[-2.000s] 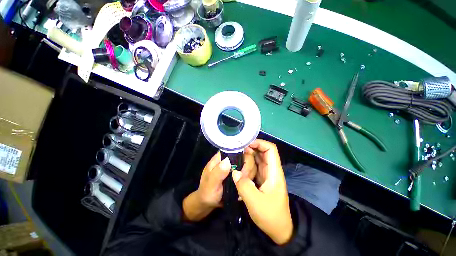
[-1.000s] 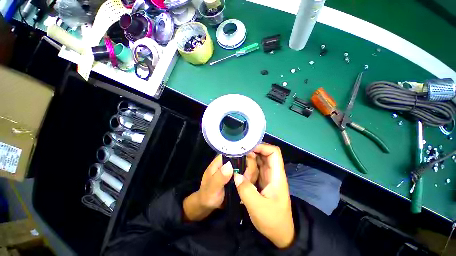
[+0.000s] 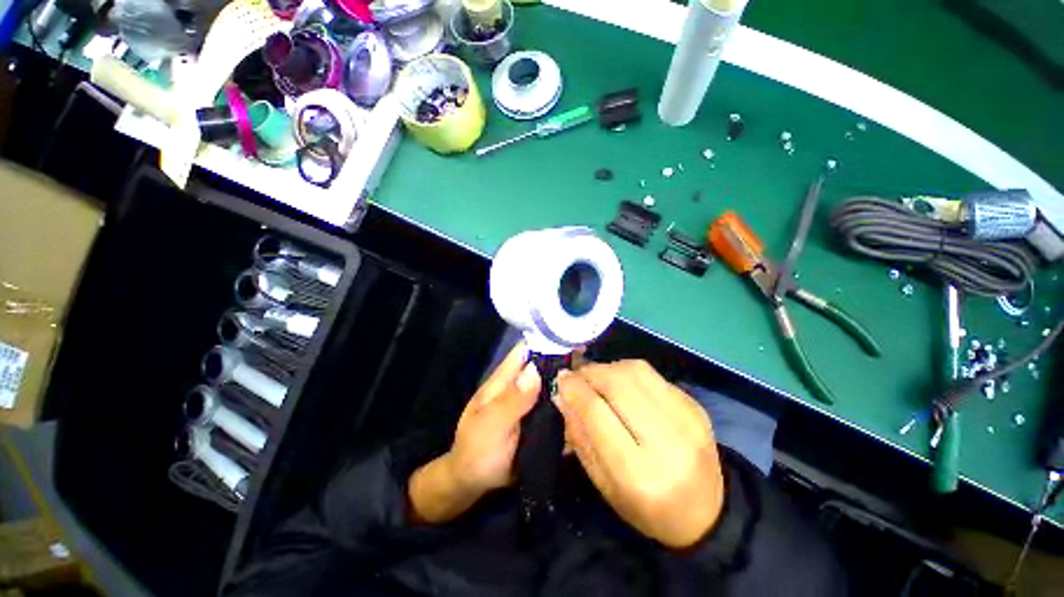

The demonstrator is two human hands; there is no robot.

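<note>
The white hair dryer head is over my lap, its ring opening turned toward the right. Its black handle hangs below it, hard to tell from my dark clothes. My left hand grips the handle's left side just under the head, thumb on its front. My right hand is on the handle's right side, fingers curled and fingertips at the upper handle beside my left thumb. Whatever small part is under the fingertips is hidden.
On the green bench are pliers, black clips, a green screwdriver, a white tube, a coiled cord and a yellow screw cup. A black crate with dryer bodies is at left.
The dryer head has turned so its side shows and its opening faces right. My right hand has shifted right and its fingers have curled over. The whole view has moved slightly.
</note>
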